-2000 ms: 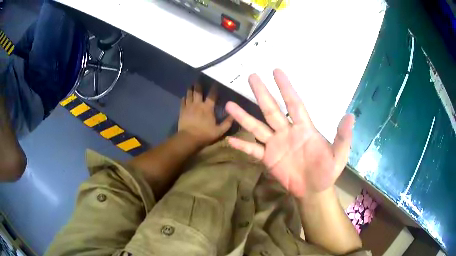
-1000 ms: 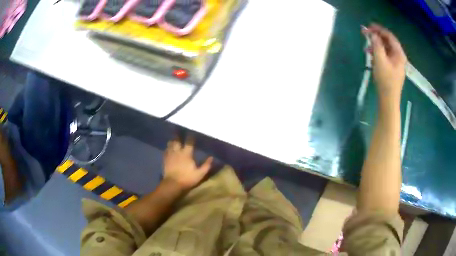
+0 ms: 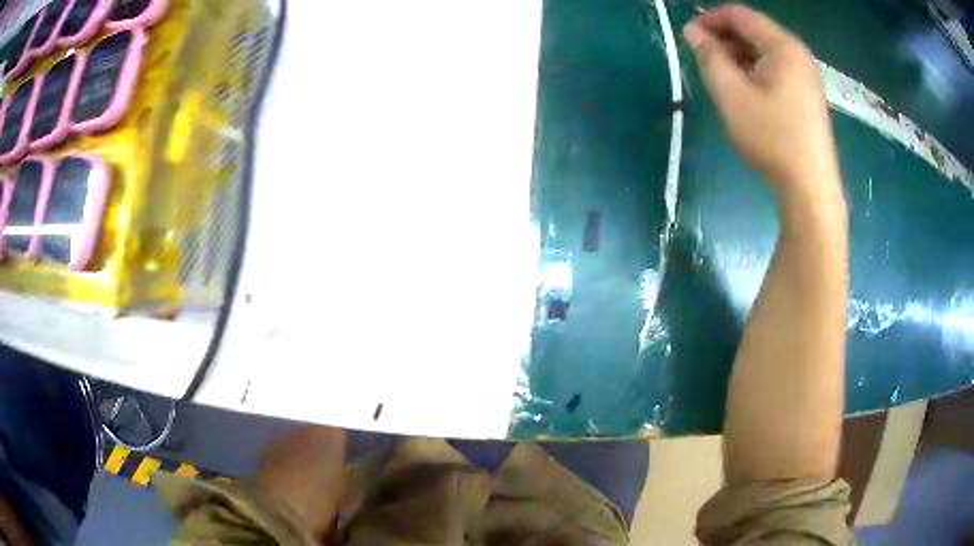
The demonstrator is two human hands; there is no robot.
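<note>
My right hand is at the top right over the green mat, at the far end of my outstretched forearm. Its fingers are curled with the tips close together beside a thin white strip. The fingertips are blurred, and I cannot tell whether they pinch anything. My left hand is hidden below the bench edge; only part of the left forearm shows at the bottom.
Pink units with dark screens stand in rows on a yellow-taped heater at the left. A black cord runs beside it over the white sheet. Small dark pieces lie on the mat. A carton flap is below the edge.
The view has swung right and closer to the bench. My right hand went from open, palm up, to curled fingers over the mat. My left hand has gone out of sight.
</note>
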